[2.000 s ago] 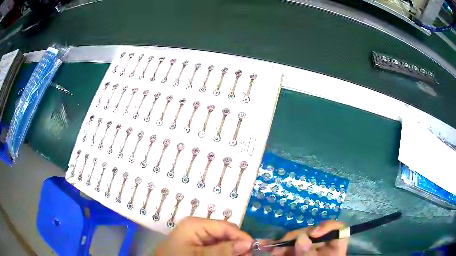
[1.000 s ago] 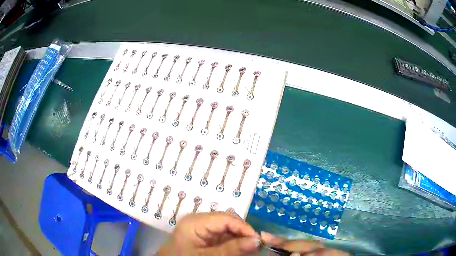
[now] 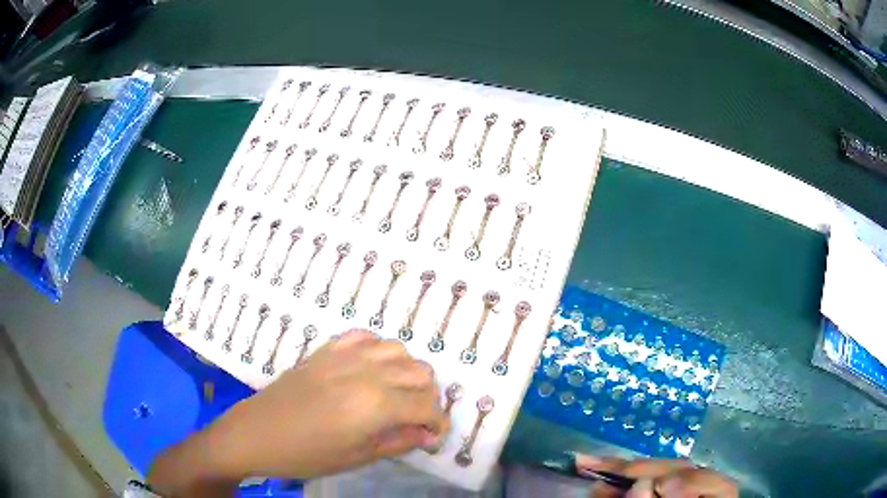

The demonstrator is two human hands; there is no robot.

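Observation:
The white board [image 3: 374, 233] holds four rows of thin reddish-brown strip parts [image 3: 473, 428] with round heads. My left hand [image 3: 360, 404] lies over the board's bottom row, palm down, hiding several parts. Its fingertips are at the board beside a strip part; whether they pinch one is hidden. My right hand [image 3: 681, 481] is cut off by the bottom edge, right of the board. It holds the dark tweezers [image 3: 608, 477], only partly visible. The shiny blue sheet [image 3: 632, 374], dotted with small discs, lies right of the board, above my right hand.
A bagged blue pack [image 3: 102, 180] and stacked boards [image 3: 39, 146] lie left. A small pale tool [image 3: 160, 150] lies beside the pack. White paper [image 3: 856, 302] covers another blue pack at right. A pale rail [image 3: 720, 177] borders the green belt. A blue stool [image 3: 156, 389] stands below left.
My left hand has moved left and up from beside my right hand onto the board's bottom row. My right hand is now apart, further right. The view has shifted, so the bench things appear further right.

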